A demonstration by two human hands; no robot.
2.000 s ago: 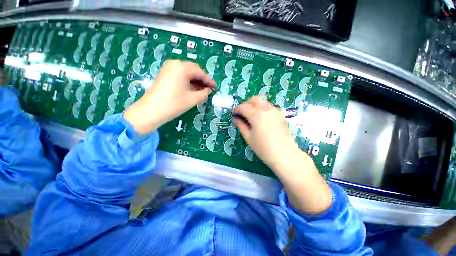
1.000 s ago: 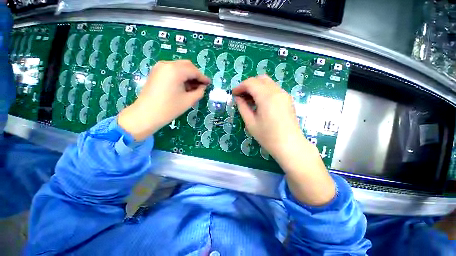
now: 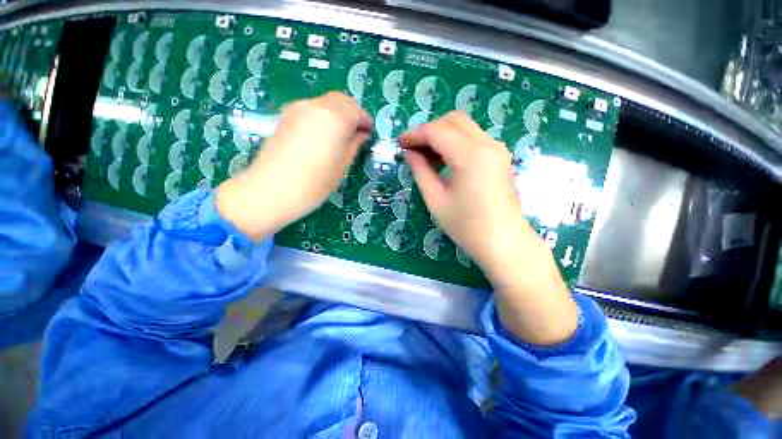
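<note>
A large green printed circuit board (image 3: pixel 330 231) with rows of white half-filled circles lies in front of me. My left hand (image 3: pixel 296 163) is over its middle, thumb and fingertips pinched together near the glare spot. My right hand (image 3: pixel 467 171) faces it just to the right, with thumb and index fingertips close together over the board. Anything between the fingertips is too small and blurred to tell. A few small leaded components (image 3: pixel 383 200) lie on the board just below the fingertips.
Silver conveyor rails (image 3: pixel 377 296) run before and behind the board. Dark gaps flank it; the right one shows a shiny metal plate (image 3: pixel 630 223) and a clear bag (image 3: pixel 710 231). A black tray's edge (image 3: pixel 583 10) shows at the top. A neighbour's blue sleeve (image 3: pixel 33 214) is at left.
A gap has opened at the board's left as the neighbouring board moved away left. My hands have come closer together over the middle. The view has shifted, with less of the black tray showing.
</note>
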